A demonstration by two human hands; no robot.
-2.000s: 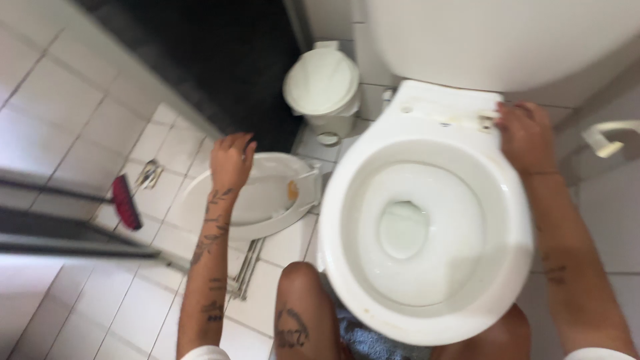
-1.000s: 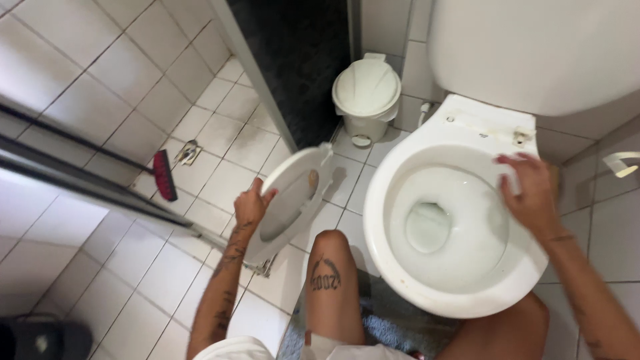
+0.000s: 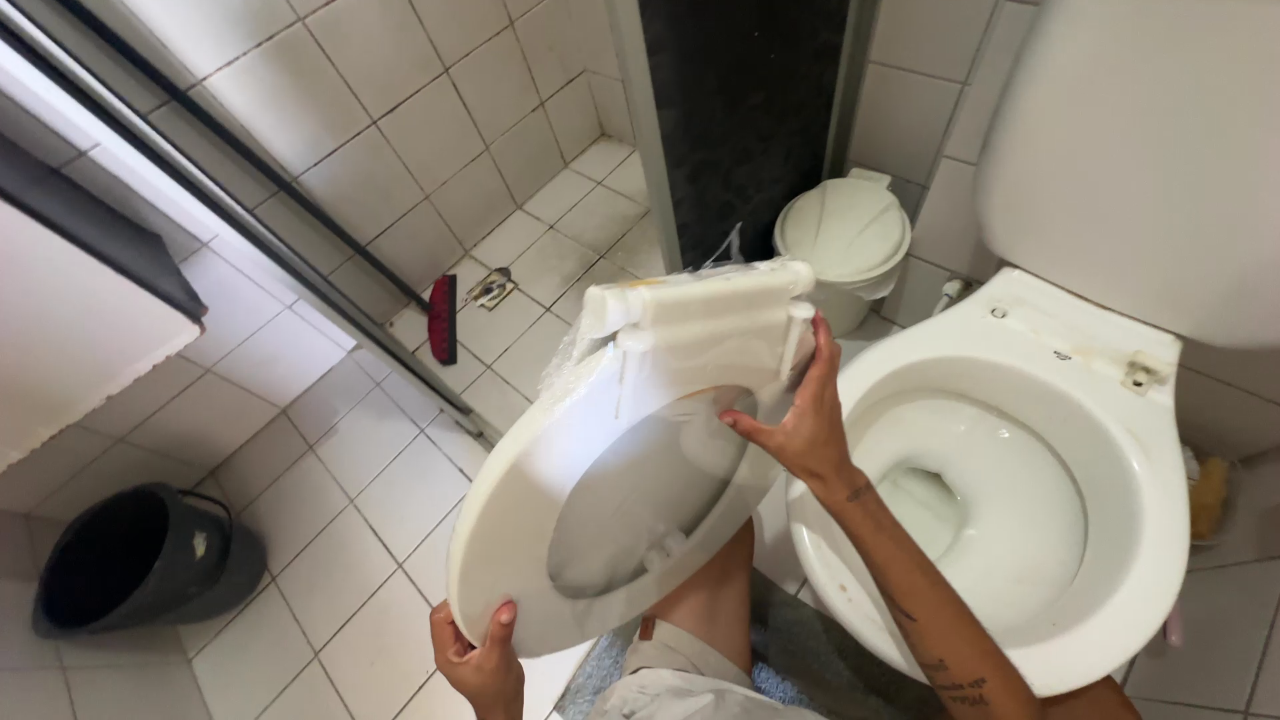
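A white plastic toilet seat with its lid (image 3: 510, 480) is held up, tilted, beside the bowl. Clear plastic film clings around its hinge end, which points away from me. My left hand (image 3: 480, 650) pinches the rounded front edge at the lower left. Near the hinges, my right hand (image 3: 800, 415) grips the right side, its thumb over the ring's opening. To the right stands the white toilet bowl (image 3: 830, 570) with a bare rim; a stained fitting (image 3: 1140, 372) sits at its rear right mounting hole.
A lidded white bin (image 3: 843, 235) stands behind the seat. The toilet tank (image 3: 1130, 170) rises at the back right. At left are a dark bucket (image 3: 190, 560), a shower door frame (image 3: 330, 290), a red squeegee head (image 3: 442, 320) and a floor drain (image 3: 492, 288). A bluish mat (image 3: 600, 675) lies below.
The seat has been lifted from low at the left of the bowl to in front of me. My right hand has moved from over the bowl onto the seat's hinge end.
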